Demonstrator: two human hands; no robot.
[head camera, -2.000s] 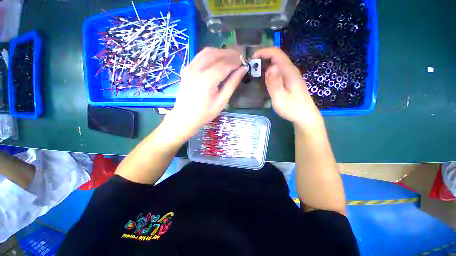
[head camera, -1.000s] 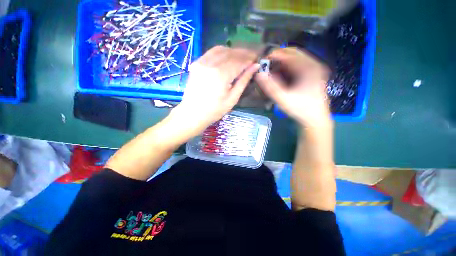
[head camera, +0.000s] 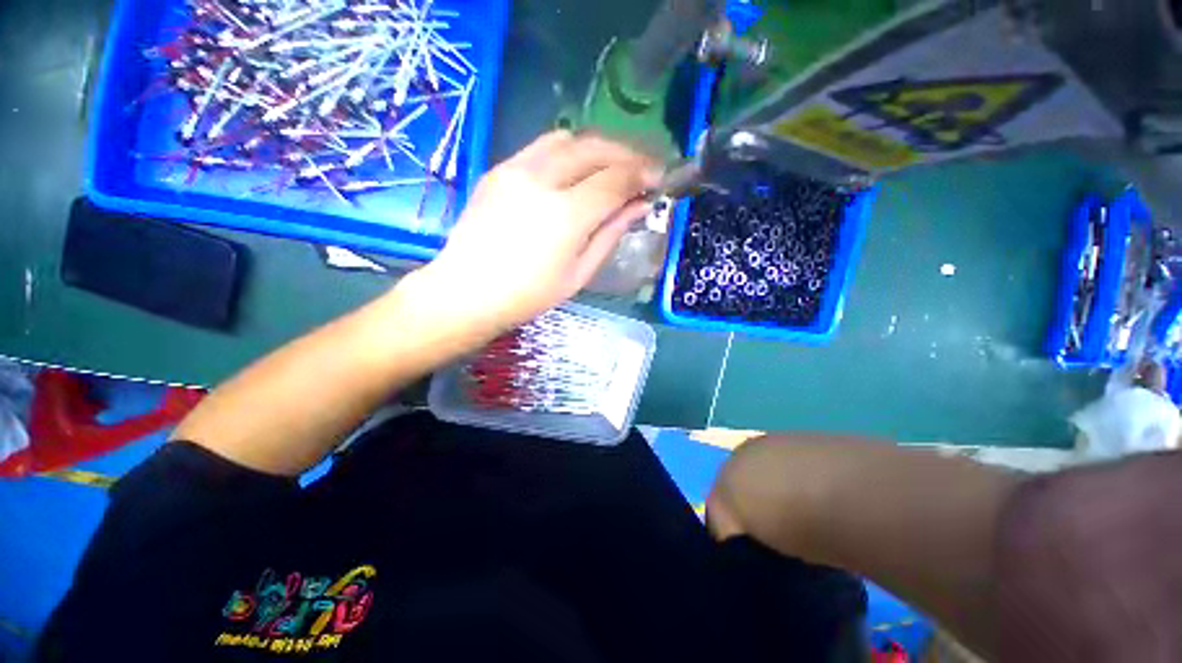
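My left hand (head camera: 551, 227) is at the press, thumb and fingertips together against the small whitish fixture (head camera: 660, 220) under the ram (head camera: 684, 178). Anything pinched there is hidden or too small to tell. My right hand is out of the picture; only the right arm shows, running off the right edge. The press head (head camera: 946, 110) with its yellow warning label is at the upper right. The clear box (head camera: 629, 389) of red-and-white wired parts lies nearest my body.
The left blue bin (head camera: 292, 227) holds jumbled wired parts. The right blue bin (head camera: 765, 326) holds dark rings, partly behind the press head. A black phone-like rectangle (head camera: 149, 263) lies below the left bin. Small blue bins (head camera: 1073, 292) stand at the far right.
My right hand has left the fixture and gone out of the picture. My left hand stays at the fixture. The view has turned, so the press head now slants across the upper right.
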